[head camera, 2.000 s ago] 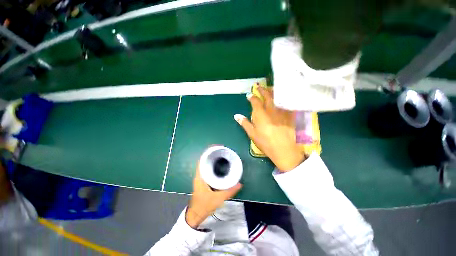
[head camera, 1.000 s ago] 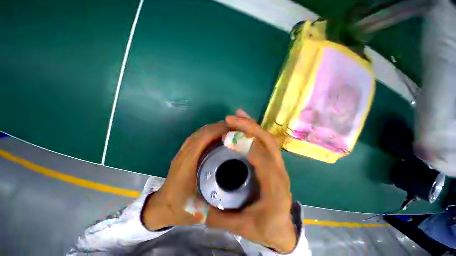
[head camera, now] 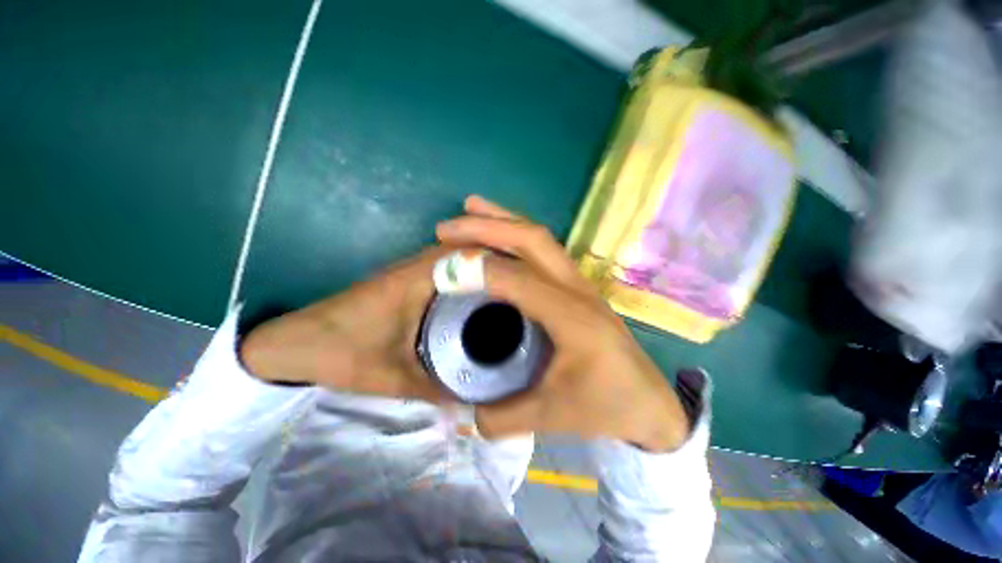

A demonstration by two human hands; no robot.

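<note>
A lamp housing [head camera: 472, 368] is held upright between both hands near the bench's front edge, its silver-white ring face and dark centre turned up to the camera. My left hand [head camera: 357, 335] wraps its left side. My right hand [head camera: 582, 346] wraps its right side, with fingers reaching over the far side. A white band shows on a finger at the ring's far edge. The housing's lower body is hidden by the hands. The yellow-edged press fixture [head camera: 626, 187] with a pink protective pad [head camera: 714, 209] lies beyond my right hand, with no housing on it.
The cloth-wrapped press lever [head camera: 934, 187] hangs at the right. Another black lamp housing [head camera: 895, 385] lies on the green bench [head camera: 363, 132] at the right, with more dark parts beside it. A white rail [head camera: 599, 33] runs behind the fixture.
Two seconds ago my right hand was on the fixture and only my left hand held the housing; now both hold it. Since one second ago, the hands and housing have shifted slightly up in view.
</note>
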